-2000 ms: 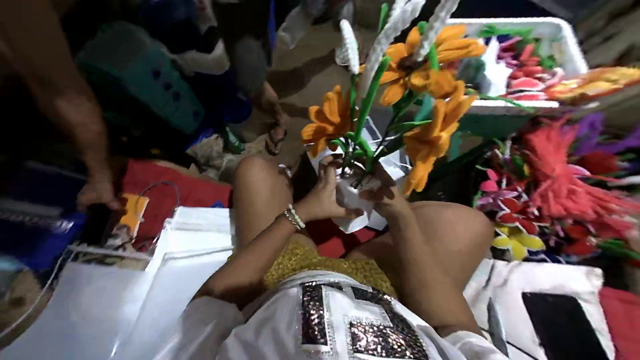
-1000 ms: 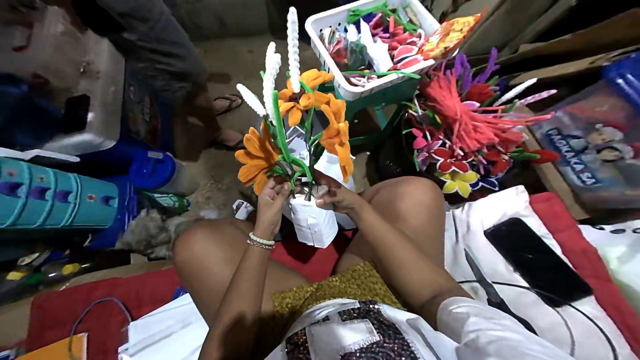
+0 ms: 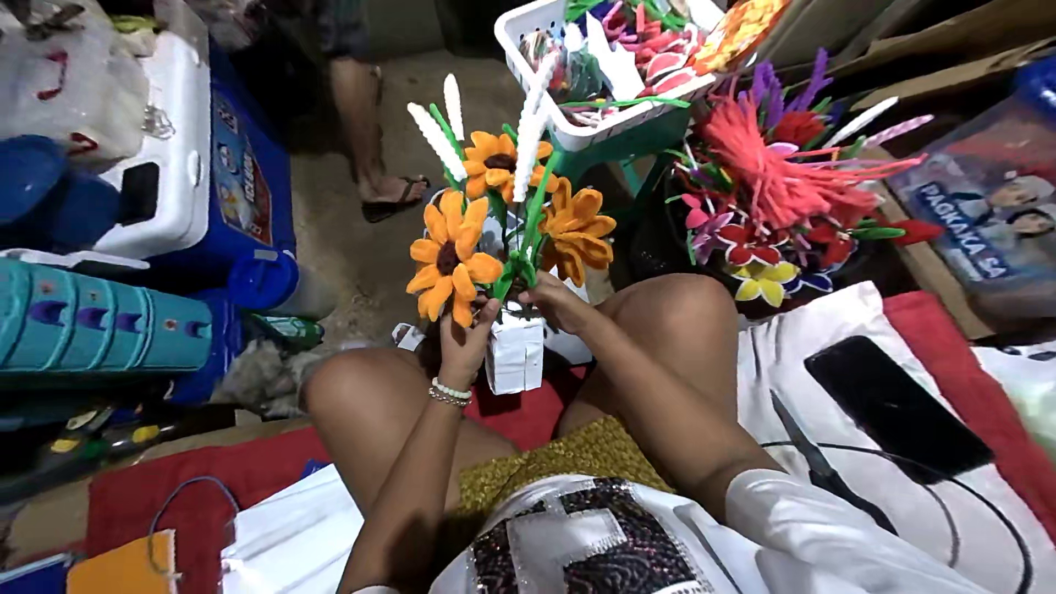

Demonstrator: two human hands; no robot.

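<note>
A small white paper-wrapped pot (image 3: 516, 356) stands upright between my thighs. Green stems rise from it with several orange pipe-cleaner flowers (image 3: 448, 257) and white fuzzy spikes (image 3: 534, 128). At the pot's left rim my left hand (image 3: 469, 342) has its fingers at the base of the front left flower. On the right, my right hand (image 3: 554, 301) pinches the green stems and leaves just above the rim. Some fingertips are hidden behind petals and leaves.
A white basket (image 3: 631, 107) of craft pieces and a bunch of colourful pipe-cleaner flowers (image 3: 763, 239) are ahead right. Scissors (image 3: 825, 470) and a black phone (image 3: 899, 408) lie on white cloth at right. Teal drawers (image 3: 107, 318) and a cooler (image 3: 198, 165) stand left. Another person's foot (image 3: 394, 190) is ahead.
The view has swung since two seconds ago. The person's hand at the left in the oldest frame is out of view. Both my hands remain at the flowers and pot.
</note>
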